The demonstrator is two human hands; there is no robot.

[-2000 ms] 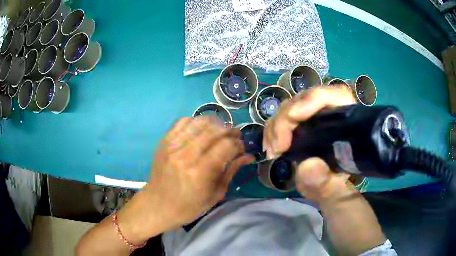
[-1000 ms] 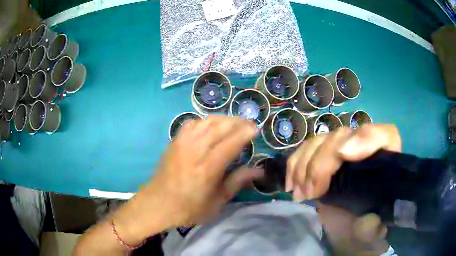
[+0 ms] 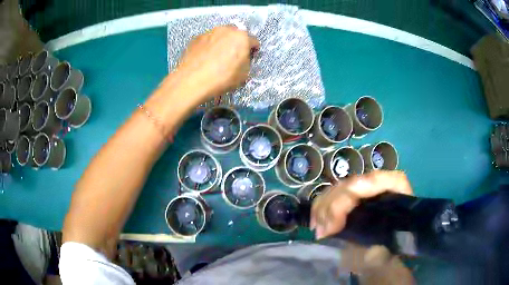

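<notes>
My right hand [image 3: 357, 200] grips the black electric screwdriver [image 3: 390, 220], its front end at a housing [image 3: 279, 211] near the bench's front edge. The bit is hidden. My left hand [image 3: 220, 58] is over the clear bag of screws [image 3: 284, 61], fingers bent down at its upper part; whether they hold anything is hidden. Several grey-brown cup-like housings stand in a cluster between bag and front edge, each with a motor inside. One has a bright white hub [image 3: 340, 166]. Thin red wires show between some housings.
A second cluster of housings [image 3: 42, 111] stands at the far left. The green bench [image 3: 123, 92] has a white edge strip [image 3: 385, 36] at the back. A brown box [image 3: 494, 75] and more housings [image 3: 499, 145] are at the far right.
My left hand has moved from beside the screwdriver's tip up and away to the bag, uncovering the left housings. My right hand with the screwdriver has moved lower, towards the front edge.
</notes>
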